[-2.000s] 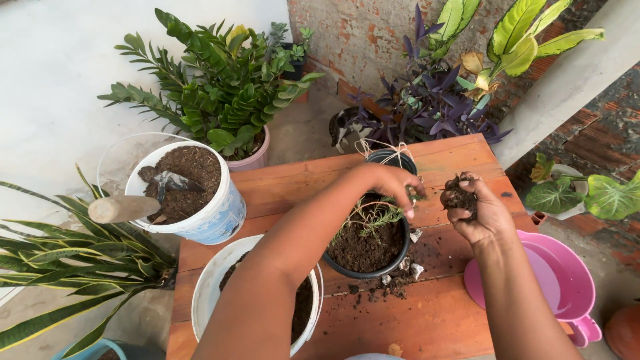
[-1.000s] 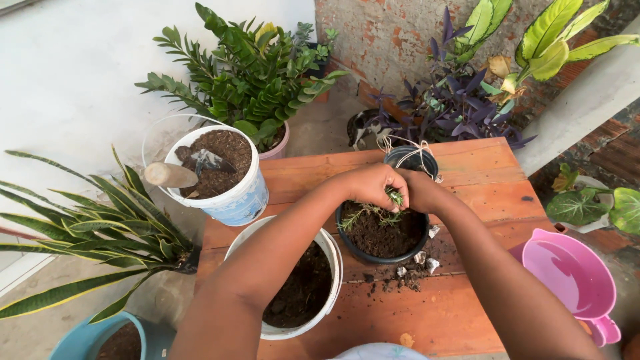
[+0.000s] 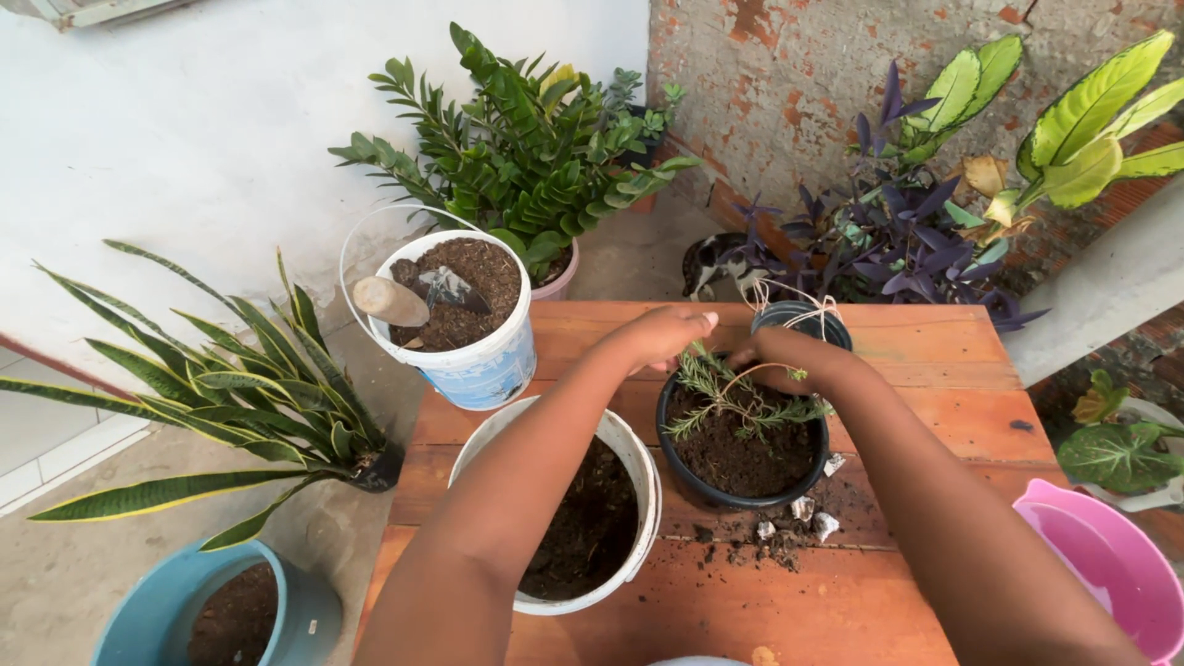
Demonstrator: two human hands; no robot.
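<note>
A black plastic pot point(image 3: 680, 476) of dark soil stands on the wooden table, with a small needle-leaved plant point(image 3: 731, 393) leaning over its soil. My left hand point(image 3: 668, 335) is raised at the pot's back left edge, beside the plant's top; it seems to hold nothing. My right hand point(image 3: 772, 356) reaches over the back of the pot, its fingers low behind the stems and partly hidden, so what it holds cannot be told. Behind it stands a smaller dark pot point(image 3: 814, 324) with pale string. To the left is a white bucket point(image 3: 646, 462) with soil inside.
A second white bucket point(image 3: 481, 365) holds soil and a wooden-handled trowel point(image 3: 393, 301). White lumps point(image 3: 823, 525) and spilled soil lie before the black pot. A pink plastic container point(image 3: 1101, 555) is at right, a blue pot point(image 3: 310, 601) at lower left. A cat point(image 3: 726, 264) is behind the table point(image 3: 740, 610).
Two seconds ago my right hand held a dark soil clump to the right of the pot; now it is over the pot. My left hand has moved off the plant's stems since a second ago.
</note>
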